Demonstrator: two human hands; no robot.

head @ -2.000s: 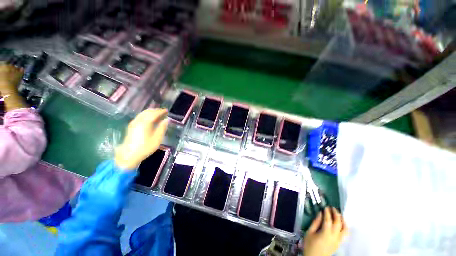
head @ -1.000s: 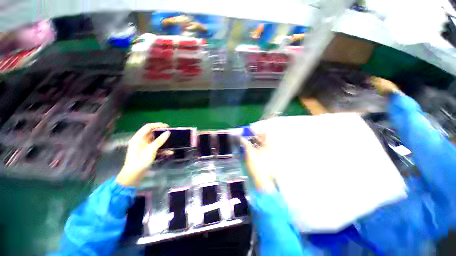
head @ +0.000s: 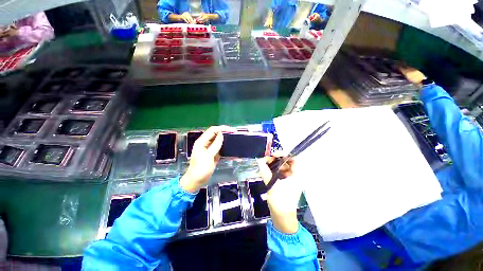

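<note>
My left hand (head: 204,157) holds a framed handset (head: 243,145) with a black face and pink rim, level above the clear plastic tray (head: 123,181). My right hand (head: 282,182) is at the handset's right end and holds a dark, pointed two-bladed tool (head: 303,142), scissors or tweezers, its tips pointing up and right over the foam. Other framed handsets (head: 167,146) lie in the tray in two rows. The tray's back left pocket holds no handset. My hands hide part of the tray.
A white foam sheet (head: 365,169) lies at right, a blue parts bin (head: 268,127) behind the handset. Stacked filled trays (head: 58,127) stand at left. A metal post (head: 323,58) rises behind. Another worker's blue sleeve (head: 461,127) is at right.
The handset in my left hand has moved right, beside my right hand. The pointed tool now shows clearly in my right hand. The back left pocket, filled two seconds ago, now shows no handset.
</note>
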